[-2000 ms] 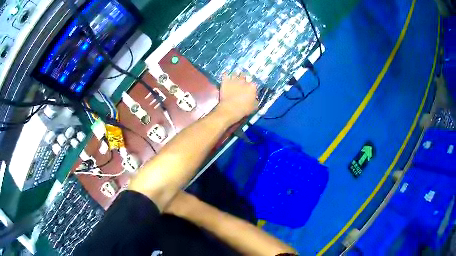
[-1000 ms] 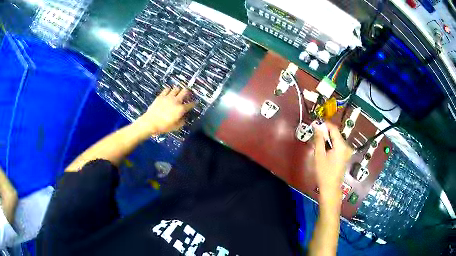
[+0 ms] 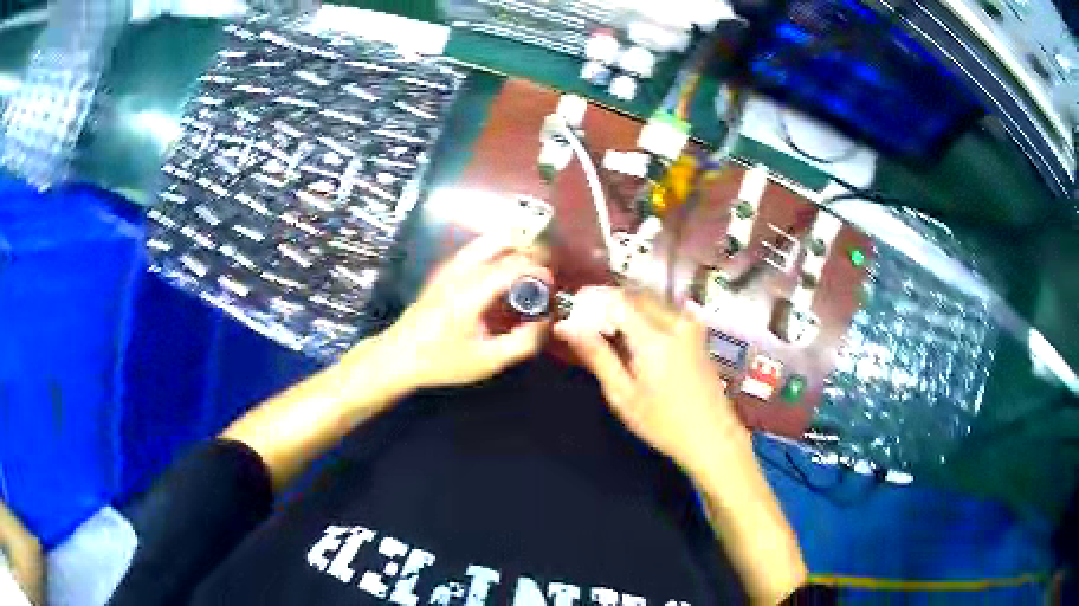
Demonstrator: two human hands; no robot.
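My left hand (image 3: pixel 467 320) holds a dark stubby unit (image 3: pixel 529 296), its shiny round end facing up, over the near left part of the reddish-brown test board (image 3: pixel 473 160). My right hand (image 3: pixel 663 367) is just right of it, thumb and fingers pinched on a small pale piece (image 3: pixel 592 313) with a metallic tip close to the unit. Blur hides whether the two touch. A pale socket (image 3: pixel 532 217) shows just above my left hand. A white lead (image 3: pixel 595 189) curves down the board toward another socket behind my right hand.
A blister tray of dark units (image 3: pixel 296 178) lies left of the board, a second glittery tray (image 3: pixel 911 355) right of it. A yellow part (image 3: pixel 684 181), a monitor (image 3: pixel 864 71), red digital meter (image 3: pixel 762 376) and green spot (image 3: pixel 858 257) also show. Blue bins stand lower left.
My left hand has left the tray and now holds a unit over the board. My right hand has moved left from the middle sockets to meet it. The view has shifted.
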